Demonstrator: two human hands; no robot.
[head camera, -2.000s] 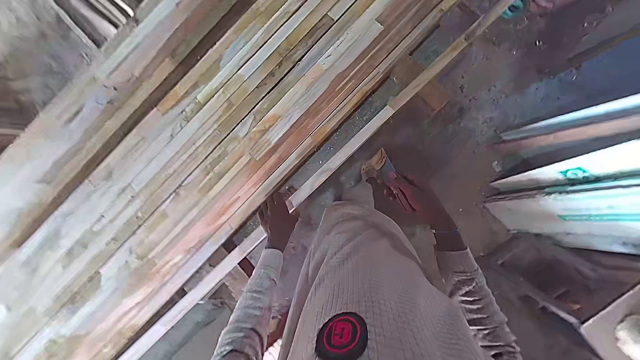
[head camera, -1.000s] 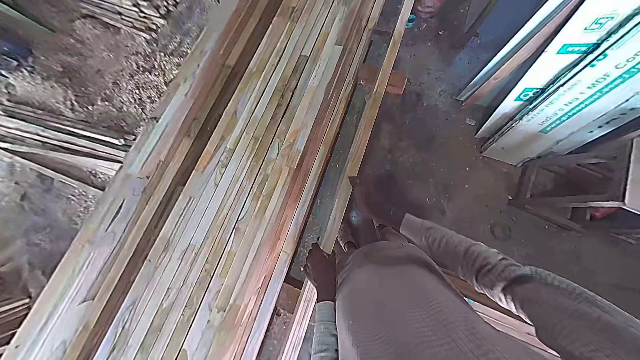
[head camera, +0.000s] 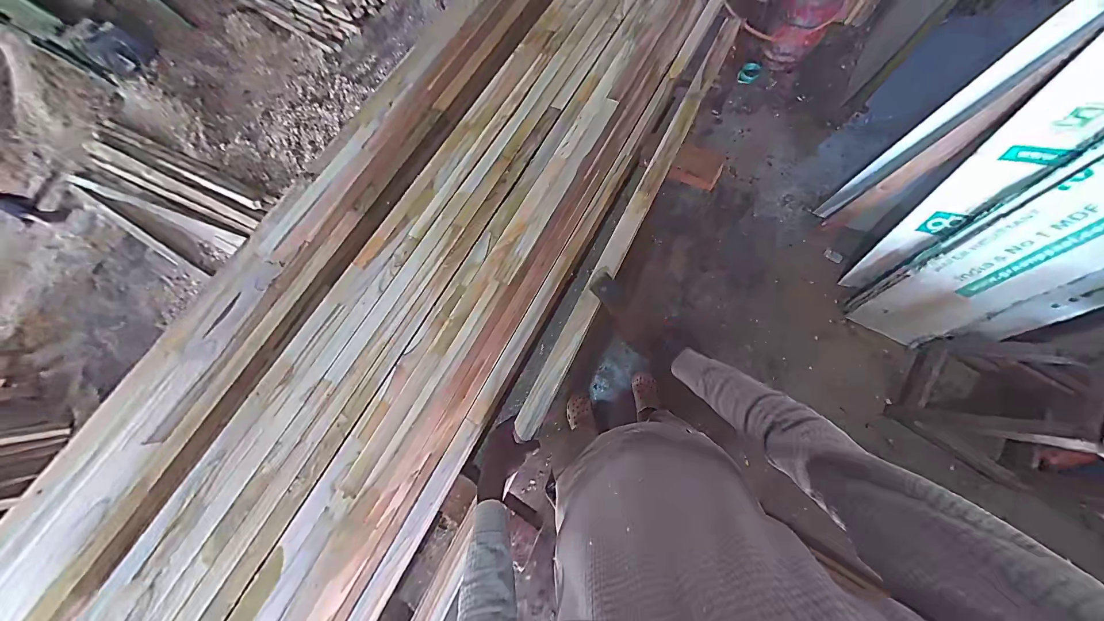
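A long narrow wooden strip (head camera: 623, 231) lies slantwise beside the near edge of a large laminated wood slab (head camera: 414, 259) made of many joined strips. My left hand (head camera: 502, 461) is closed around the near end of the narrow strip. Farther along it, my right hand (head camera: 642, 323) is dark and blurred; it holds a small dark flat object (head camera: 604, 288) against the strip's side. What kind of object it is cannot be told, and the fingers of my right hand are mostly hidden in shadow.
Printed MDF boards (head camera: 975, 259) lean at the right, above a wooden frame (head camera: 992, 414). A reddish block (head camera: 695, 167) sits beside the strip, and a teal ring (head camera: 749, 73) lies on the floor farther off. Stacked wood strips (head camera: 172, 194) lie at the left beyond the slab.
My right hand has moved from close to my body out to the strip. The flat object now touches the strip's side. My left hand stays at the strip. The view has swung about.
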